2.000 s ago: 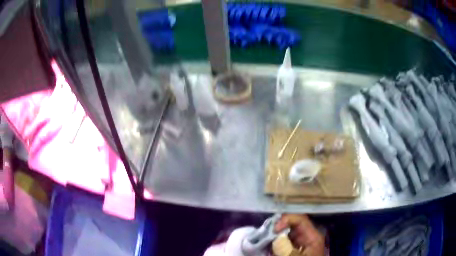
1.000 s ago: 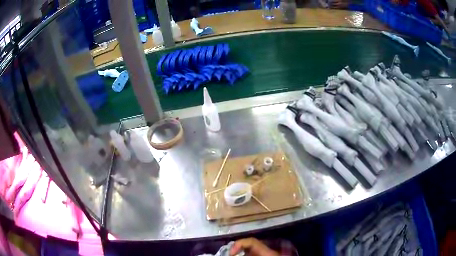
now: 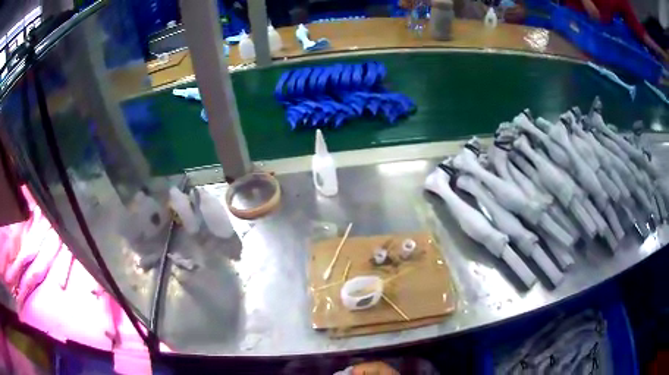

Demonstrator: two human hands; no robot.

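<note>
Only a small strip of my right hand (image 3: 373, 368) shows at the bottom edge, cut off by it; whether it holds anything cannot be seen. My left hand is out of the picture. In front of me a cardboard pad (image 3: 423, 291) in clear plastic lies on the metal bench. On it stand a round white cup (image 3: 362, 292) and two small pots (image 3: 381, 255). Several thin sticks (image 3: 337, 251) lie around the cup. Many grey handles (image 3: 469, 217) lie in an overlapping row to the right.
A white squeeze bottle (image 3: 324, 170) and tape roll (image 3: 254, 196) stand behind the pad. A green belt (image 3: 469, 102) carries dark blue parts (image 3: 334, 82). A blue tote (image 3: 623, 329) of grey parts is lower right, a glaring lamp box (image 3: 59, 293) left. A person's red sleeve (image 3: 623, 11) shows top right.
The view has tilted up and shifted from two seconds ago. The hands and the grey part they held have sunk out at the bottom edge. The dark blue parts sit further right than one second ago.
</note>
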